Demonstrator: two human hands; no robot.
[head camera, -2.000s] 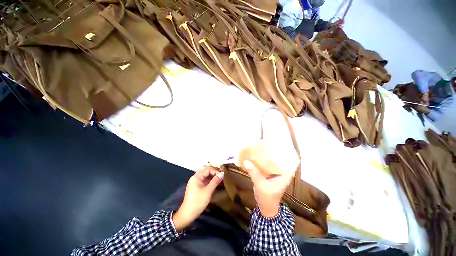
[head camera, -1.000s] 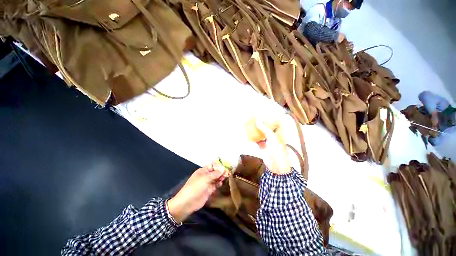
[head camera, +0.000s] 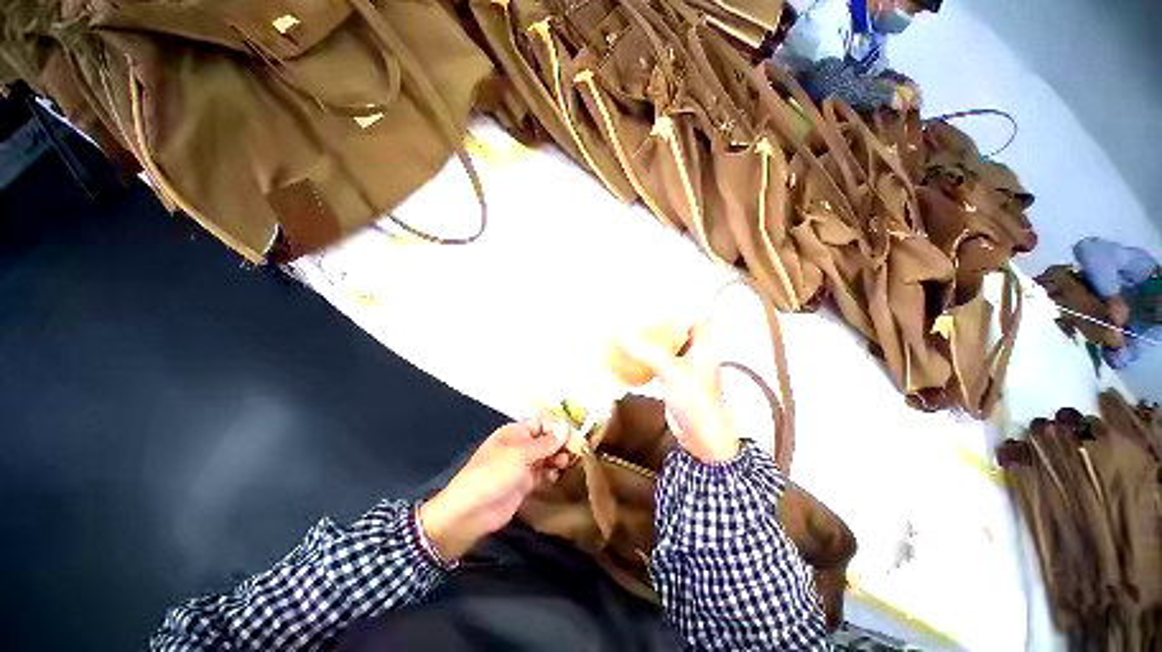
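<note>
A brown bag (head camera: 816, 535) lies at the near table edge against my lap, its mouth partly open and its strap (head camera: 780, 382) looping onto the table. My left hand (head camera: 503, 478) pinches a small pale yellowish zipper end (head camera: 573, 414) at the bag's top corner. My right hand (head camera: 688, 389) is just right of it, over the bag, with fingers curled around a pale orange rounded bottle (head camera: 641, 354). Glare washes out the bottle's outline, and its tip cannot be made out clearly.
A long white-covered table (head camera: 573, 268) runs diagonally. Brown bags (head camera: 714, 178) are heaped along its far side, a large one (head camera: 306, 140) lies at upper left and a stack (head camera: 1096, 510) at right. Two people (head camera: 847, 51) are at the upper right. Dark floor (head camera: 229, 408) is at left.
Since two seconds ago, my left hand has taken hold of the zipper end and raised it. My right hand moved up and away, then came back slightly toward it. The view has shifted.
</note>
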